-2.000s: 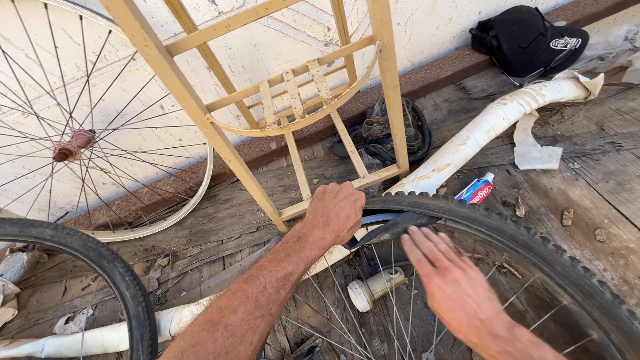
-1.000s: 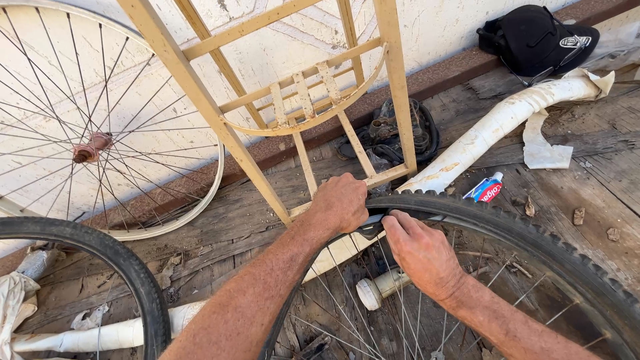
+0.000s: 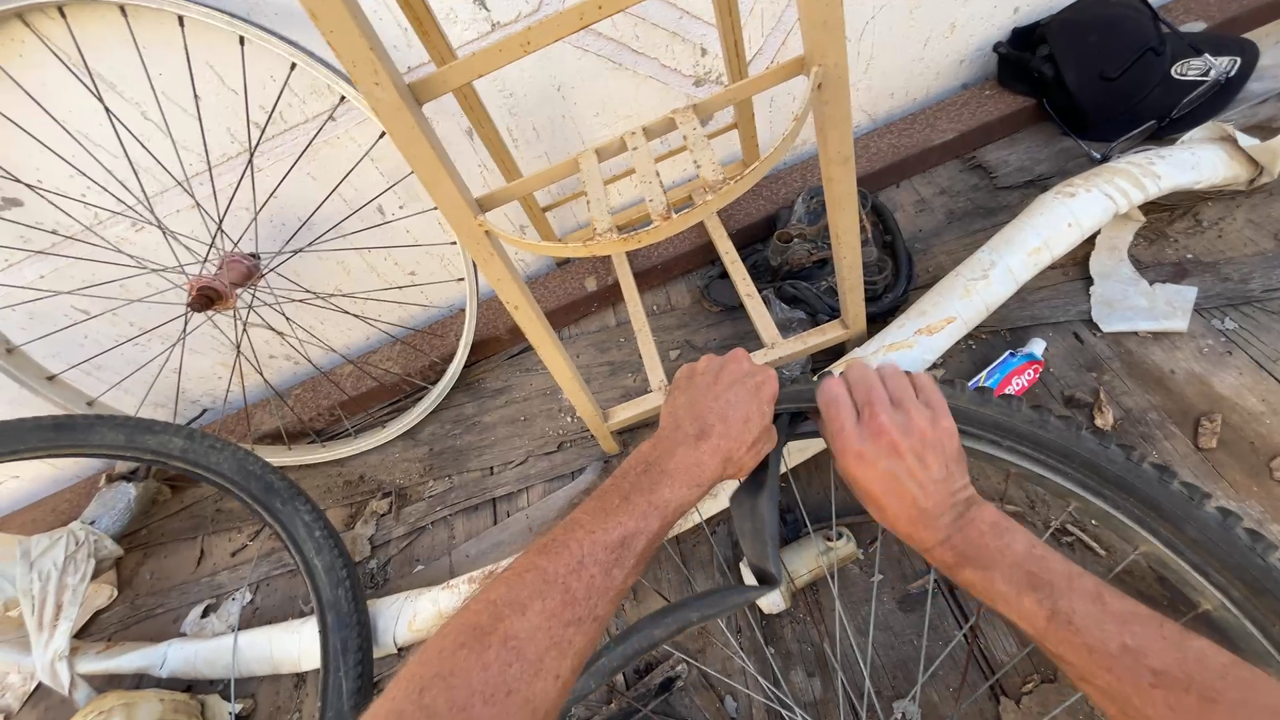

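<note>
A spoked bicycle wheel with a knobby black tyre (image 3: pixel 1120 470) lies at the lower right. My left hand (image 3: pixel 722 412) is closed on the edge of the tyre near its top, beside the foot of a tan metal frame (image 3: pixel 830 170). Just right of it, my right hand (image 3: pixel 893 440) grips the tyre with its fingers curled over the top. Between my hands, a flat black rubber inner tube (image 3: pixel 757 525) hangs out over the spokes and curves down to the lower left. The fingertips of both hands are hidden.
A bare spoked wheel (image 3: pixel 455 370) leans on the wall at left, with another black tyre (image 3: pixel 335 590) below it. A long white wrapped pipe (image 3: pixel 1040 245) crosses the wooden boards. A toothpaste tube (image 3: pixel 1010 370), a black cap (image 3: pixel 1110 65) and a black coil (image 3: pixel 900 250) lie beyond.
My right hand was flat and apart two seconds ago; it has since closed on the tyre. A loop of the inner tube now hangs lower over the spokes.
</note>
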